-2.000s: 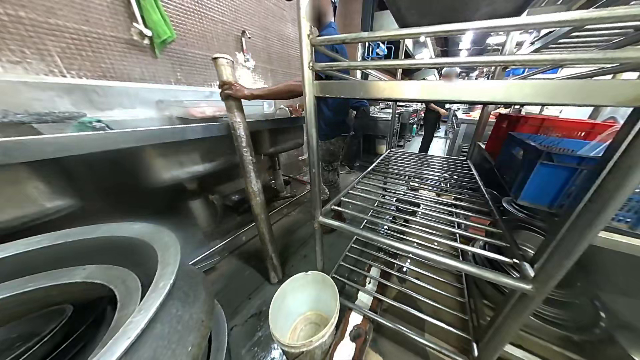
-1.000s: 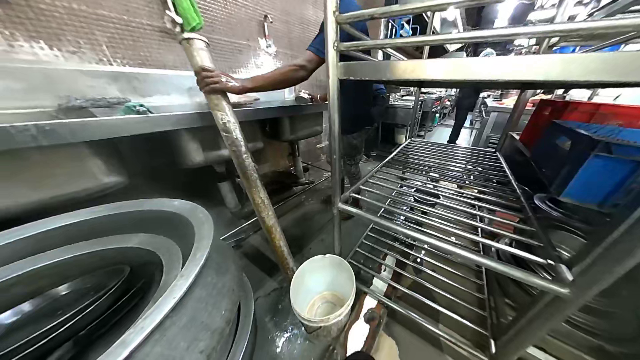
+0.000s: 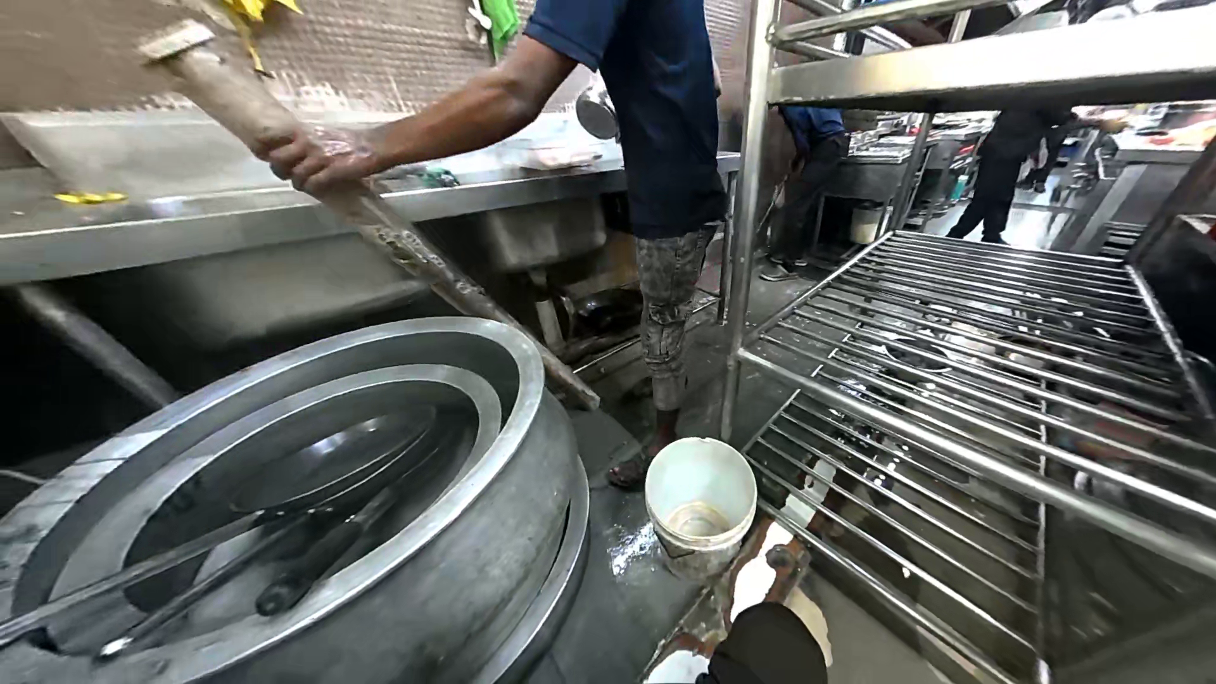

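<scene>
Neither of my own hands shows in the head view. A person in a dark blue T-shirt (image 3: pixel 665 123) stands beyond the pots, one hand closed around a long, dirty pole (image 3: pixel 418 252). The pole leans, its top at the upper left and its lower end near the floor. In front of the person's feet stands a white plastic bucket (image 3: pixel 701 494) with a stained bottom. Large metal pots (image 3: pixel 503 532) are nested at the lower left, with long-handled utensils (image 3: pixel 180 579) lying inside.
A metal sink counter (image 3: pixel 218 214) runs along the left wall. On the right stands a metal rack (image 3: pixel 950 446) with barred shelves. Wet floor (image 3: pixel 617 579) lies between pots and bucket. Other people (image 3: pixel 1007 161) stand farther back.
The person has come out from behind the rack post toward the pots. The pole, more upright before, now leans strongly with its top to the left. The view has shifted.
</scene>
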